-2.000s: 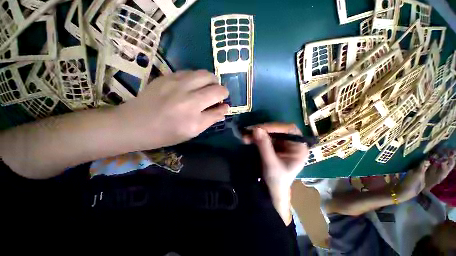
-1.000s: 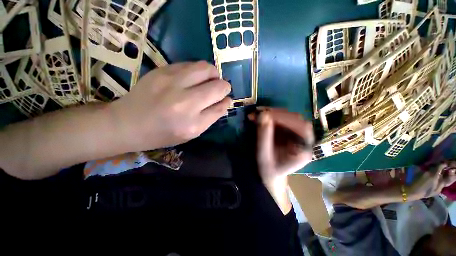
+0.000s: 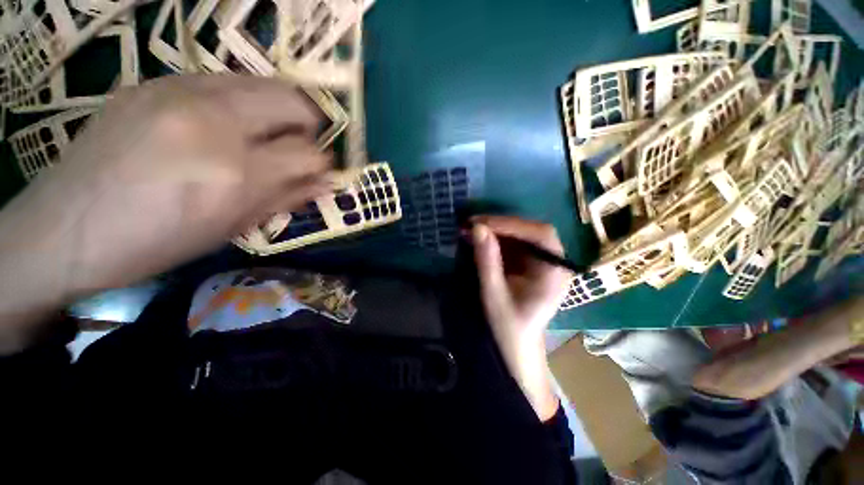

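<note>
A cream faceplate (image 3: 369, 204) lies tilted at left of centre, its key-hole end pointing right. My left hand (image 3: 227, 142) is blurred over its window end, fingertips beside its upper edge; whether they grip it is unclear. My right hand (image 3: 521, 270) holds a slim black pen-like tool (image 3: 545, 253) near the lower right of the dark adhesive sheet. The adhesive sheet (image 3: 438, 208), with its grid of small rectangles, lies uncovered on the green bench. Any small piece at the tool's tip is too small to tell.
A dense pile of cream faceplates (image 3: 701, 170) stands right of my right hand. A looser heap (image 3: 317, 33) lies at upper left, behind my left hand. Another person's forearm (image 3: 767, 360) and a brown cardboard box (image 3: 597, 403) show below the bench edge.
The faceplate at the centre is no longer there; a faceplate now lies tilted under my left hand, which has moved up and left. The adhesive sheet is uncovered. My right hand still holds the tool.
</note>
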